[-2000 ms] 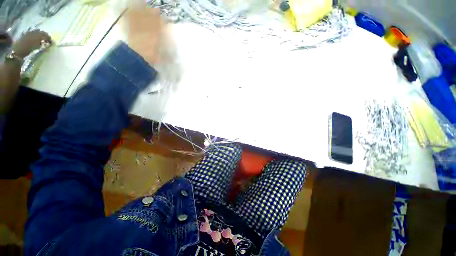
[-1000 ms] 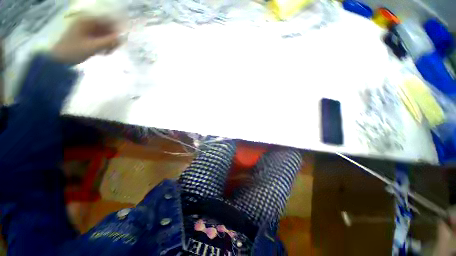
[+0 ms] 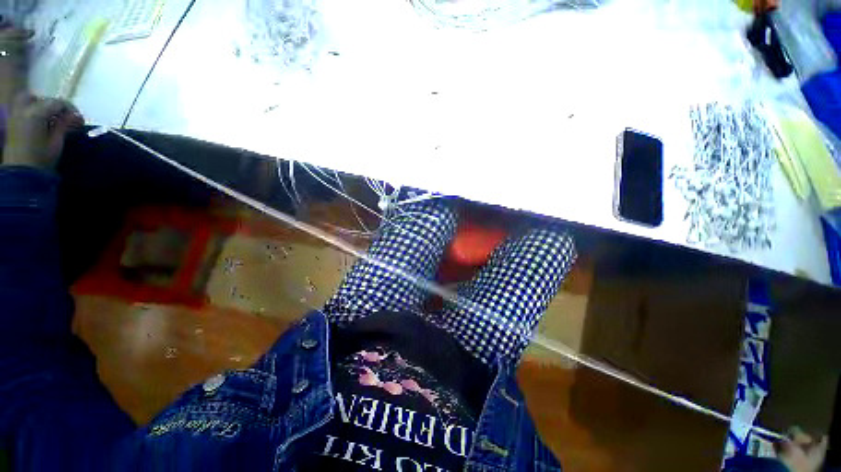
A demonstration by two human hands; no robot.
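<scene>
A long white cable (image 3: 346,245) is stretched in a nearly straight diagonal across my lap, from upper left to lower right. My left hand (image 3: 41,129) is at the left table edge, fingers closed at the cable's upper end; the exact grip is blurred. My right hand (image 3: 804,452) is small and cut off at the lower right, pinching the other end. Loose thin white strands (image 3: 385,198) hang over the front table edge above my knees.
On the white table (image 3: 479,120) are a black smartphone (image 3: 640,177), scattered short grey-white pieces (image 3: 728,180) and yellow strips (image 3: 811,161). A blurred part of another person's hand (image 3: 13,55) shows upper left. A red stool (image 3: 166,258) stands below; a carton (image 3: 645,332) is lower right.
My left hand has moved down and left from over the table to its edge. My right hand has come into view at the lower right, and the cable is now stretched across my lap.
</scene>
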